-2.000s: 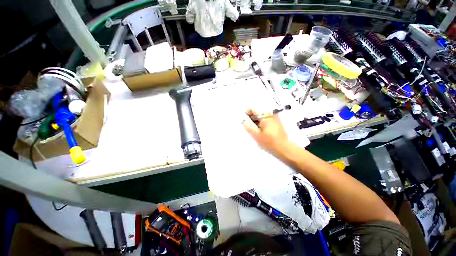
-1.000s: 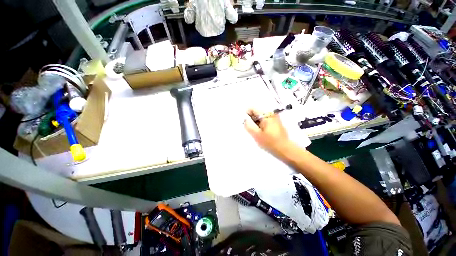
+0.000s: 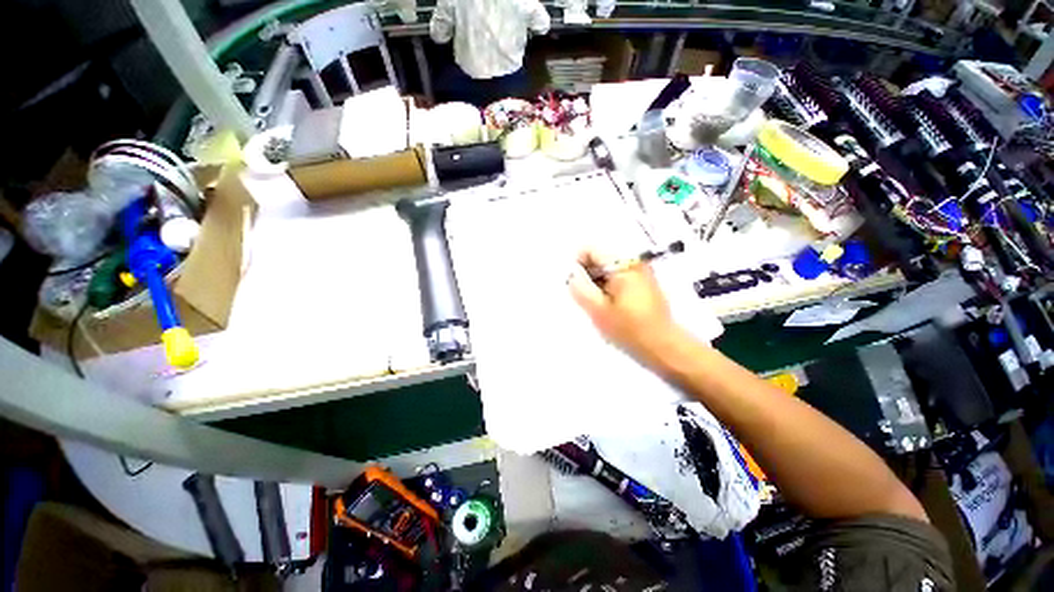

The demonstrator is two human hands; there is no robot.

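Note:
My right hand (image 3: pixel 624 298) is bare and holds a thin pen (image 3: pixel 647 257) over a large white paper sheet (image 3: pixel 537 335). The hand rests on the paper, and the pen's dark end points right. The sheet lies on the white table and hangs over its front edge. A dark grey handle housing (image 3: pixel 436 272) lies along the left side of the sheet. My left hand is not in view.
A cardboard box with a blue and yellow tool (image 3: pixel 156 287) stands left. A yellow tape roll (image 3: pixel 801 154) and rows of black brushes (image 3: pixel 913 116) are at right. An orange multimeter (image 3: pixel 385 510) and a solder reel (image 3: pixel 472 523) are below. A person (image 3: pixel 488 37) stands at the back.
The view has shifted slightly. My right hand still holds the pen at nearly the same spot on the paper. Nothing has been taken hold of or let go.

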